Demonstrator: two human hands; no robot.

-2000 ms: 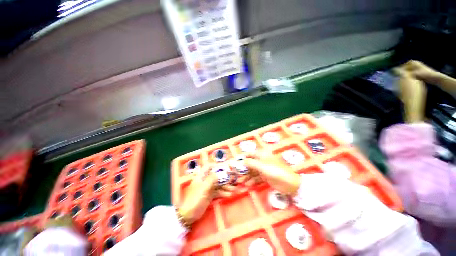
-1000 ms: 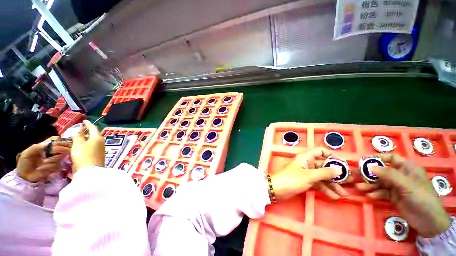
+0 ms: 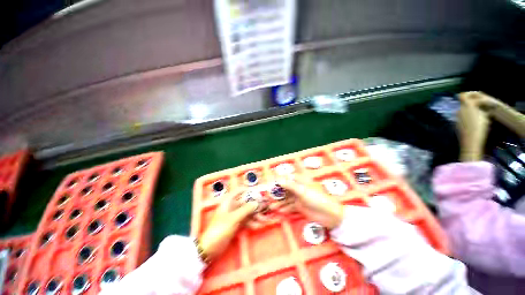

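Observation:
My left hand (image 3: 221, 227) holds a watch head (image 3: 251, 196) by its edge above the large-pocket coral-orange tray (image 3: 267, 245). My right hand (image 3: 314, 203) holds a second watch head (image 3: 278, 192) just beside it. The two units are close together, blurred, with dark faces and silver rims. In the tray's far row, two dark-faced watch heads (image 3: 251, 177) lie at the left, and several white or silver discs (image 3: 313, 162) lie to their right. More silver discs (image 3: 333, 278) lie in nearer pockets. Some pockets in front of my hands hold nothing.
A small-pocket tray (image 3: 148, 199) with rows of dark round faces is at left. A crumpled clear bag (image 3: 403, 158) touches the working tray's far right. A neighbour's pink sleeves (image 3: 469, 201) and hands (image 3: 473, 124) are at right by black trays. A colour chart (image 3: 259, 46) hangs above a blue-rimmed clock (image 3: 284, 94).
The view swung from the left side back to the right, so the neighbour at right shows again and the one at left is gone. Both hands still hold their watch heads over the tray.

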